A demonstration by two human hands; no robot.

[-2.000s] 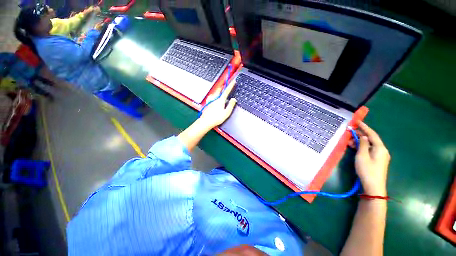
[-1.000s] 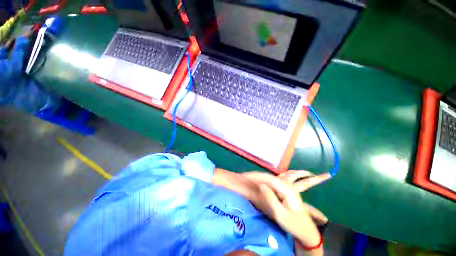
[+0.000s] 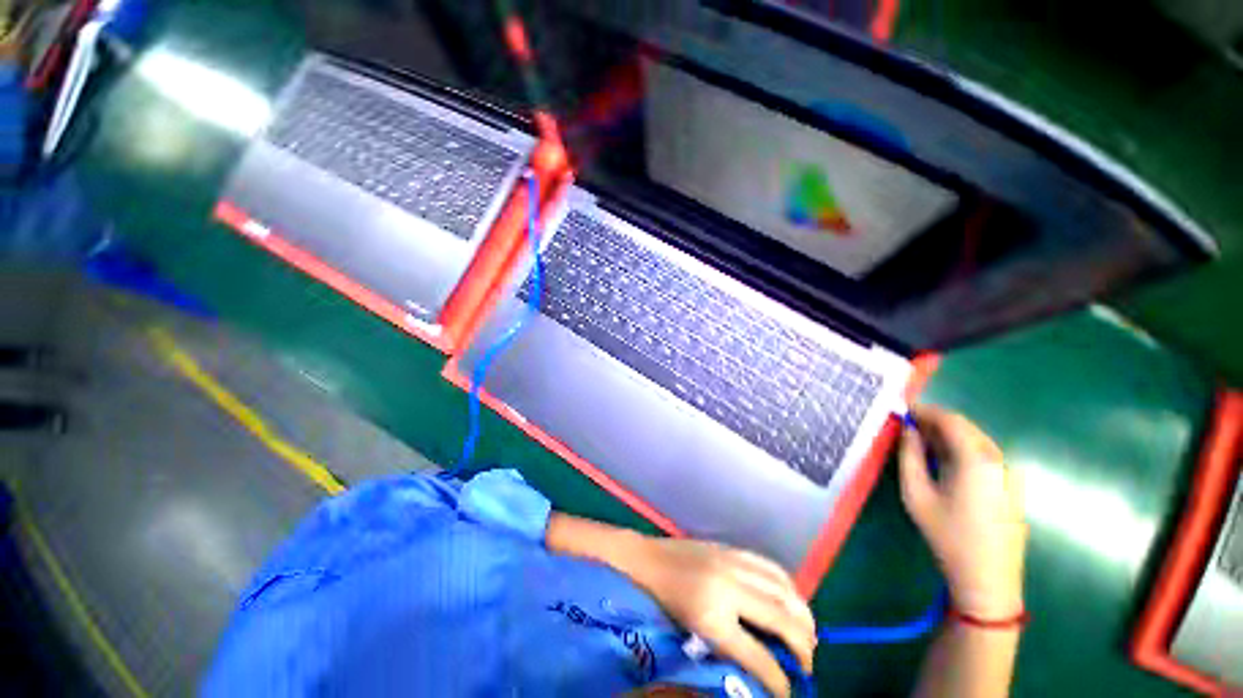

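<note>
A silver laptop [image 3: 654,423] with a dark keyboard lies open on a red tray [image 3: 834,552]. Its screen [image 3: 798,171] shows a pale window with a coloured triangle. My right hand [image 3: 971,511] is at the laptop's right edge, fingertips closed around the plug end of a blue cable [image 3: 879,634]. The cable runs behind my right wrist to my left hand [image 3: 729,600], which is curled around it near the bench's front edge. The left fingertips are partly hidden and blurred. A second blue cable [image 3: 477,396] hangs from the left side over the front edge.
Another open laptop [image 3: 361,205] sits on a red tray to the left. Part of a further laptop on a red tray [image 3: 1179,566] shows at the right edge. The green bench [image 3: 1077,409] lies beneath. Grey floor with yellow lines [image 3: 246,416] is at lower left.
My hands were together by the bench's front edge with the cable. My right hand has moved up to the laptop's right edge; my left stays low. The view has shifted closer to the laptop.
</note>
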